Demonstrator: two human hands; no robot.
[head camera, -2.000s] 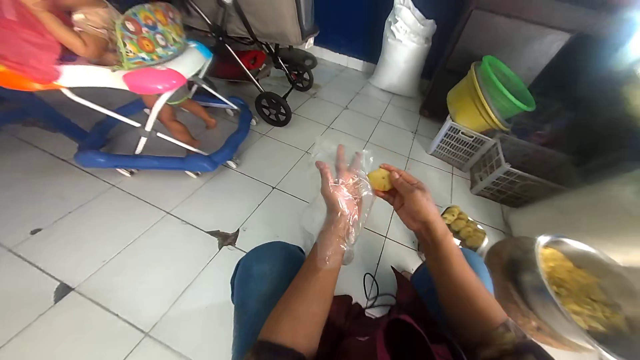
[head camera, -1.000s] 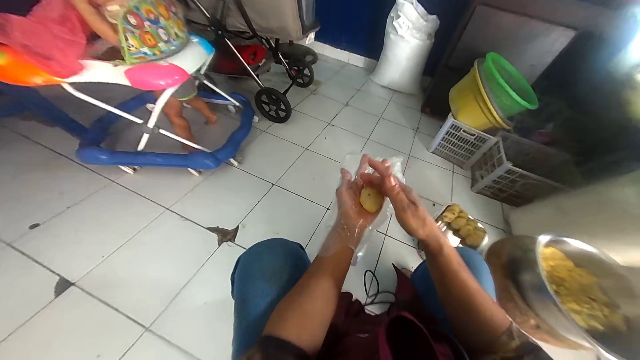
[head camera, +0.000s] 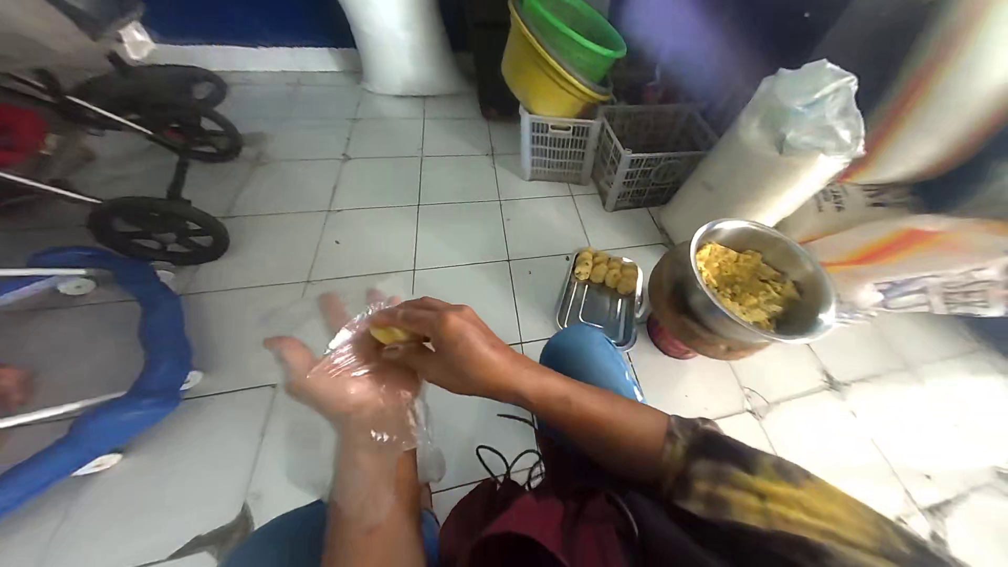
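Note:
My left hand (head camera: 354, 378), in a clear plastic glove, is palm up with its fingers spread. Over its palm, my right hand (head camera: 449, 342) pinches a small yellow patty of dough-like food (head camera: 391, 335) between thumb and fingers. To the right on the floor lies a metal tray (head camera: 598, 312) with several shaped yellow pieces (head camera: 605, 272) at its far end. Beyond it, a steel bowl (head camera: 815, 303) holds a crumbly yellow mixture (head camera: 744, 285) and rests on a brown rounded support.
A stroller wheel (head camera: 157, 230) and the blue base ring of a baby walker (head camera: 161, 339) stand at the left. Plastic crates (head camera: 654, 169), a yellow basin (head camera: 543, 75) and a green basin (head camera: 579, 31) are at the back. Large sacks (head camera: 929, 244) line the right side.
The view has swung right and down. One second ago the hands were together around the patty; now the right hand holds it away from the open left palm's fingers.

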